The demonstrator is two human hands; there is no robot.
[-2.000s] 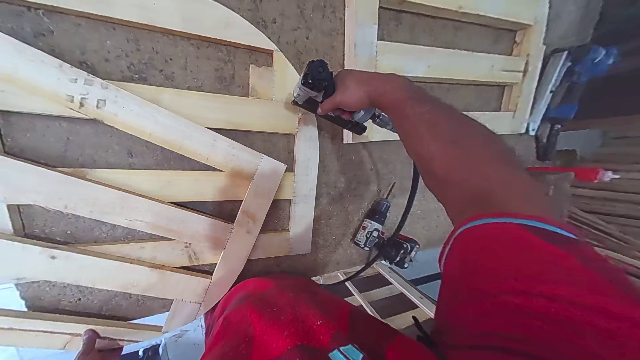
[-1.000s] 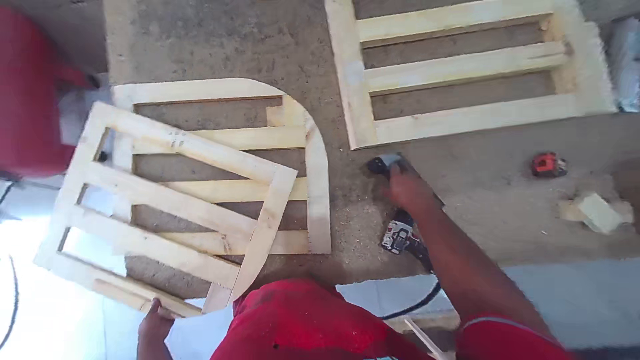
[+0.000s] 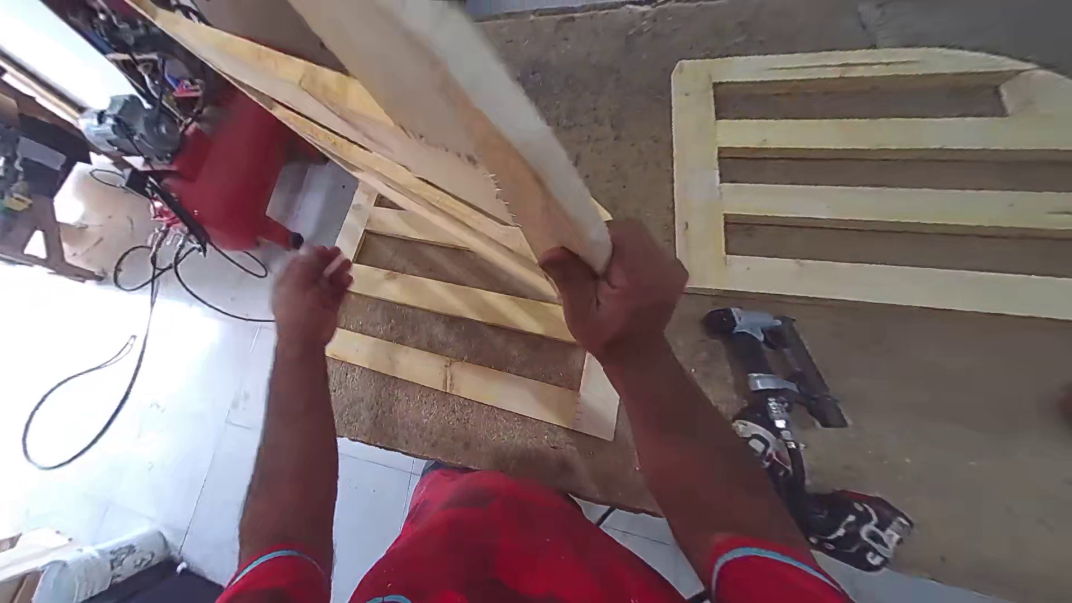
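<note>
My right hand [image 3: 624,289] grips the edge of a slatted wooden frame [image 3: 419,109], which is lifted and tilted up on edge over the worktable. My left hand [image 3: 310,293] is off to the left of it, fingers curled and blurred, with no object seen in it. Beneath, a second slatted wooden frame [image 3: 469,385] lies flat on the table. Right of my right hand, a pneumatic nailer [image 3: 762,360] lies on the table beside a cordless drill [image 3: 837,511], partly covered by the nailer's fitting.
Another slatted frame with a curved corner [image 3: 699,184] lies on the worktable [image 3: 946,402] at the right. A red air compressor [image 3: 234,167] stands on the floor at the left, with a black hose [image 3: 134,394] looped on the tiles. A wrapped bundle [image 3: 109,565] is at bottom left.
The right hand has let go of the nailer and now holds the upper frame, which was lying across the other and is now raised on edge. The left hand has come off that frame.
</note>
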